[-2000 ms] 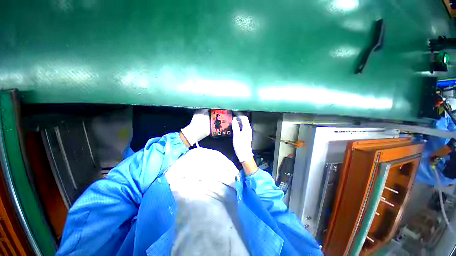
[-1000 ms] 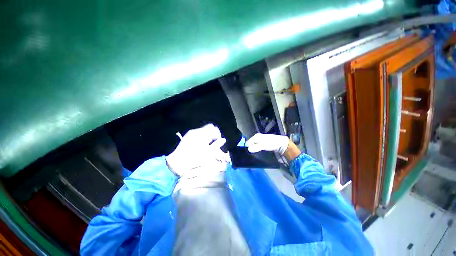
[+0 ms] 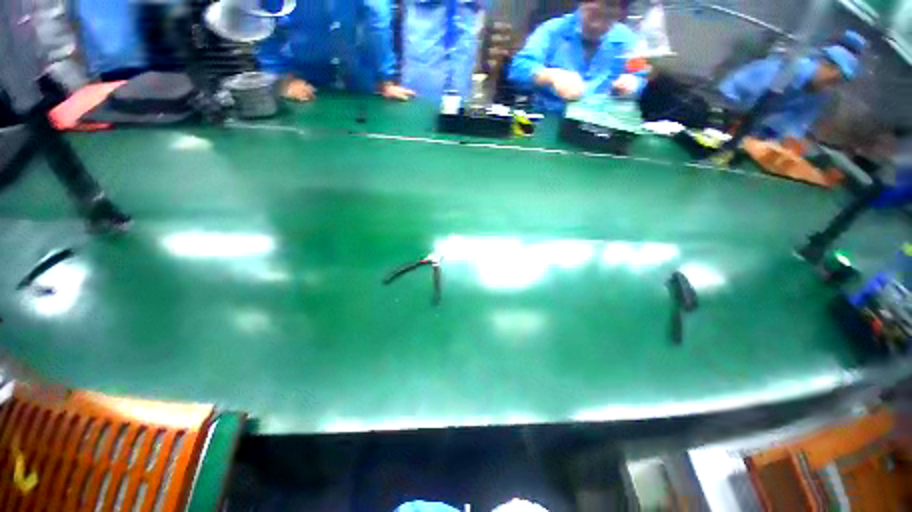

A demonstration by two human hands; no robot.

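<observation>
Open pliers or cutters lie in a V on the green mat in front of me, with small bright jaws and two slim dark handles. A black, slightly bent brush-like tool lies alone to their right. No hand of mine shows clearly. A pale blue patch and a white patch are cut off at the bottom edge, below the bench edge. They may be my gloves, but I cannot tell, nor whether they hold anything. The red item and dark flat item are not visible.
Across the green bench, workers in blue stand or sit. One worker's hands are over a green board. A black parts tray is beside it. A thin dark curved item lies far left. An orange slatted crate stands lower left.
The view has swung up from my lap to the whole bench and the workers opposite. My gloved hands, clearly seen at my lap before, have dropped to or beyond the bottom edge.
</observation>
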